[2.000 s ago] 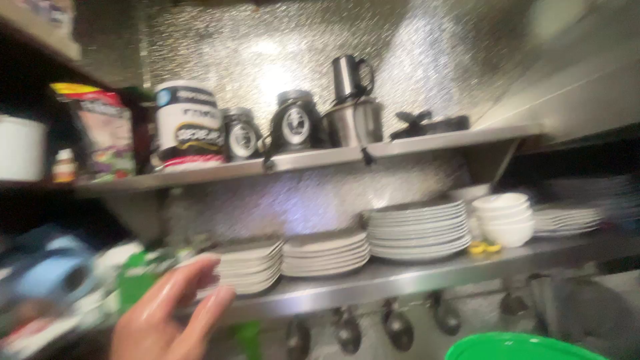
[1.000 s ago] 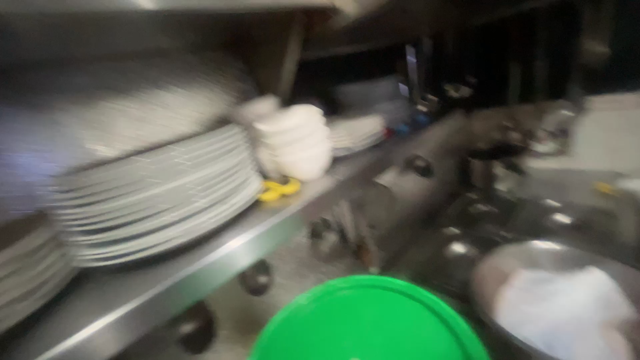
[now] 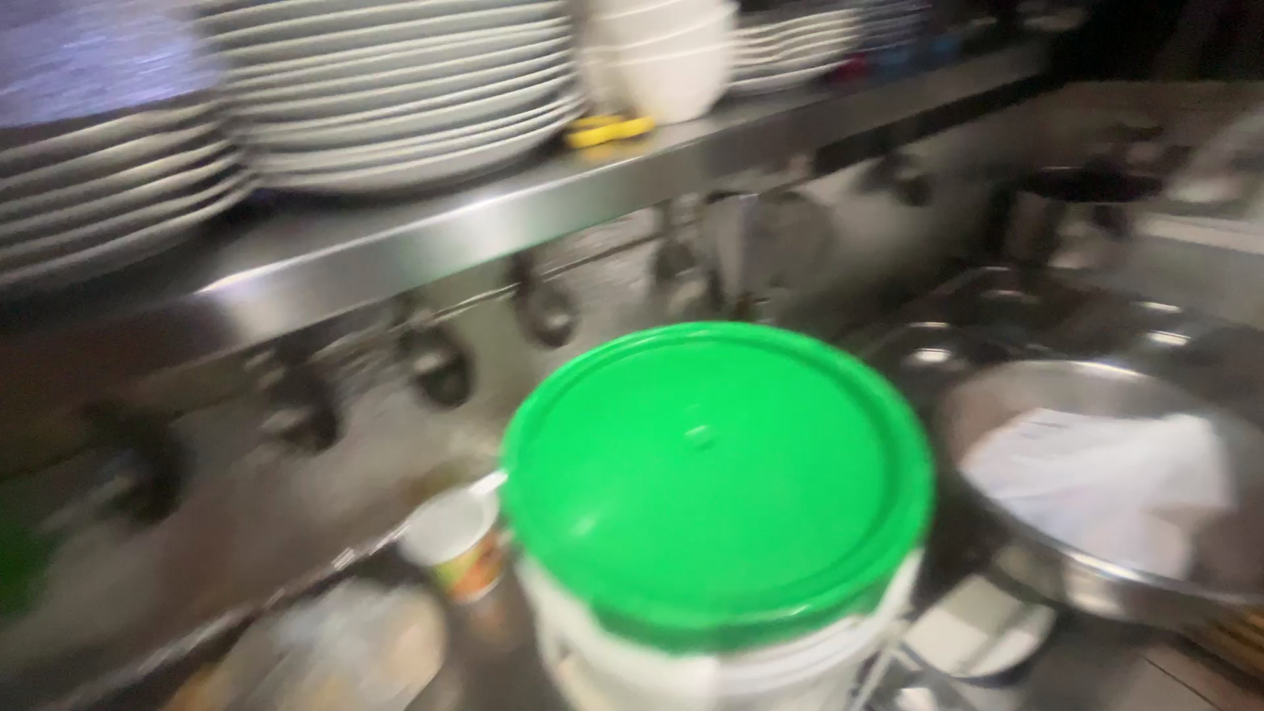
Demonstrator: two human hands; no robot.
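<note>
Neither of my hands shows in the head view now. A white plastic bucket with a green lid on top stands in the lower middle. To its left is a paper cup with a coloured print, and a blurred, pale plastic-wrapped item lies at the lower left. On the right, a steel bowl holds a white plastic bag or cloth. The picture is blurred.
A steel shelf crosses the upper left, bearing stacked plates, white bowls and a small yellow item. Ladles hang beneath it. A dark pot stands at the back right.
The view has swung right and down from the upper shelf to the bucket and the steel bowl. A hand seen at the lower left two seconds ago is out of view.
</note>
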